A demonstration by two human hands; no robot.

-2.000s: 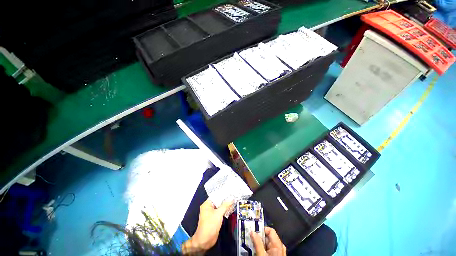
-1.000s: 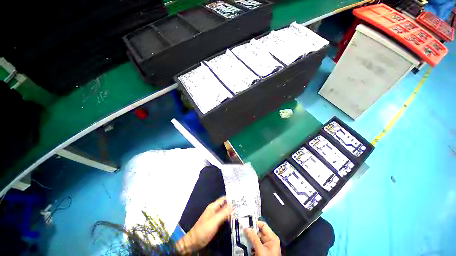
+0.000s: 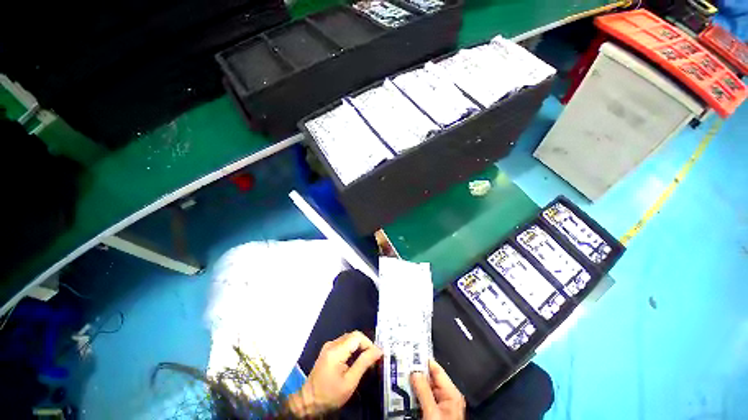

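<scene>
A bubble bag [image 3: 404,299] covers the upper part of a circuit board [image 3: 400,384]; the board's lower part shows bare. My right hand [image 3: 440,395] grips the board's lower right side. My left hand [image 3: 344,371] is at the left edge of the bag, fingertips and thumb close together; whether they pinch the bag is hard to tell. A black foam tray [image 3: 469,361] lies to the right near my lap, with several bare boards in its slots and the nearest slot holding only a small white strip [image 3: 464,328].
A tall black tray stack [image 3: 426,164] topped with bagged boards stands ahead. Another black stack [image 3: 353,57] is on the green bench [image 3: 176,152]. A white heap [image 3: 266,303] lies at left, beside a thin white edge [image 3: 328,234]. A grey bin [image 3: 615,127] with red-orange trays [image 3: 681,61] stands at right.
The bag, earlier held crumpled beside the board, now covers its upper part and lies straighter. My left hand has moved down along the bag. The tray's boards look the same.
</scene>
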